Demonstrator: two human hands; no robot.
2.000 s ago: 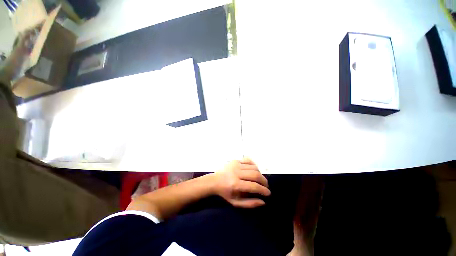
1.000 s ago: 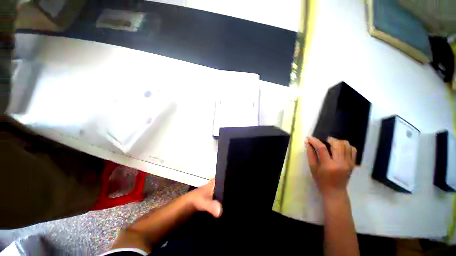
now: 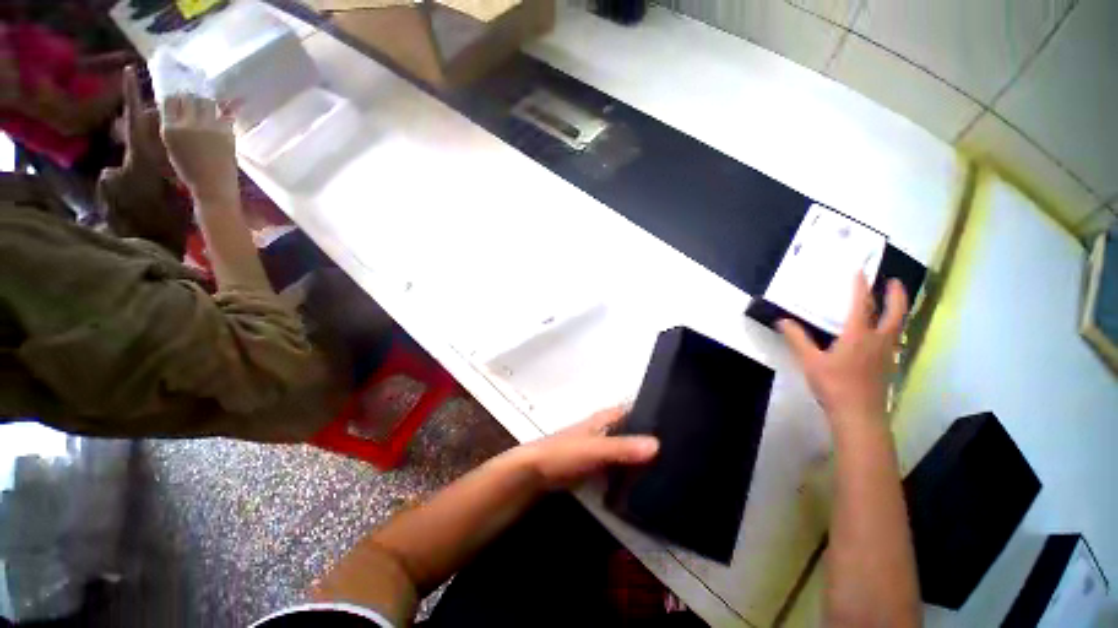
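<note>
My left hand (image 3: 589, 451) holds a black box part (image 3: 699, 442) by its left side, tilted above the table's front edge. Its broad dark face shows; whether it is hollow cannot be told. My right hand (image 3: 852, 362) has its fingers spread at the near end of a white-topped piece (image 3: 819, 264) with dark edges, by the black mat at the back. An index finger lies over its white top; whether the hand grips it is unclear. Another black box (image 3: 971, 509) stands at right, beside a white-topped black box (image 3: 1076, 595) cut off by the frame.
A faint white tray (image 3: 546, 340) lies left of the held box. A neighbour's raised hand (image 3: 196, 141) is near white trays (image 3: 294, 129) at upper left. A brown carton (image 3: 460, 43) stands at the back. A red stool (image 3: 386, 405) is below the table.
The view has swung left. My left hand still holds the black box part. My right hand has left the black box at right and is now at the white-topped piece.
</note>
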